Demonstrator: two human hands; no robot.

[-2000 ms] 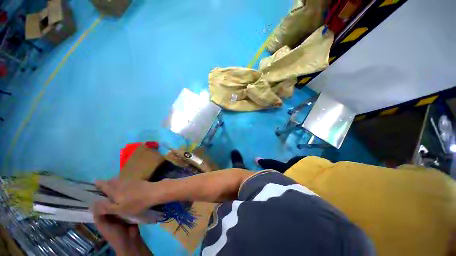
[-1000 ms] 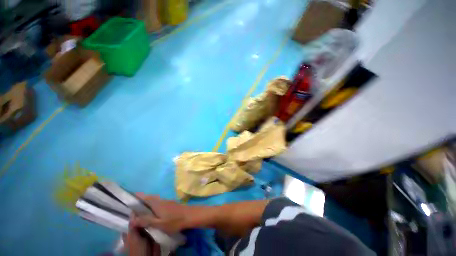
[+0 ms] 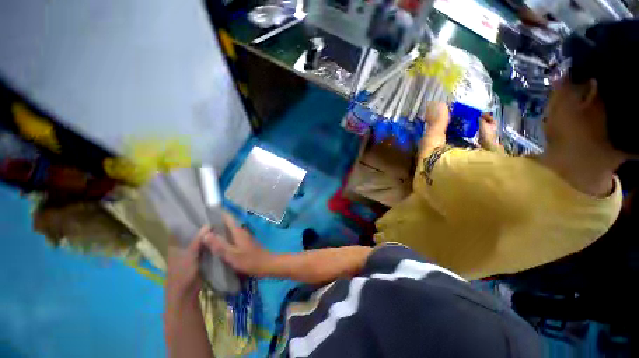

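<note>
A fistful of long flat grey wired strips [image 3: 179,203] is fanned upward in front of me. Blurred yellow lead wires [image 3: 150,159] stick out at its top, and blue lead wires [image 3: 242,308] hang below. My left hand [image 3: 185,260] grips the bundle's left side. My right hand [image 3: 242,250] is closed around its right side, touching my left hand. Both hands are bare. The strips hide parts of the fingers.
A large white surface [image 3: 126,70] edged in black-and-yellow tape lies beyond the strips. A metal-topped stool [image 3: 266,184] stands ahead. A person in yellow [image 3: 490,203] sits right, hands at a blue bin [image 3: 464,120] beside more strips [image 3: 406,94] on the green bench [image 3: 277,43].
The view has swung right, bringing the bench and the seated person into view. The bundle is now more upright, its yellow end over the white surface's edge. Both hands still hold it.
</note>
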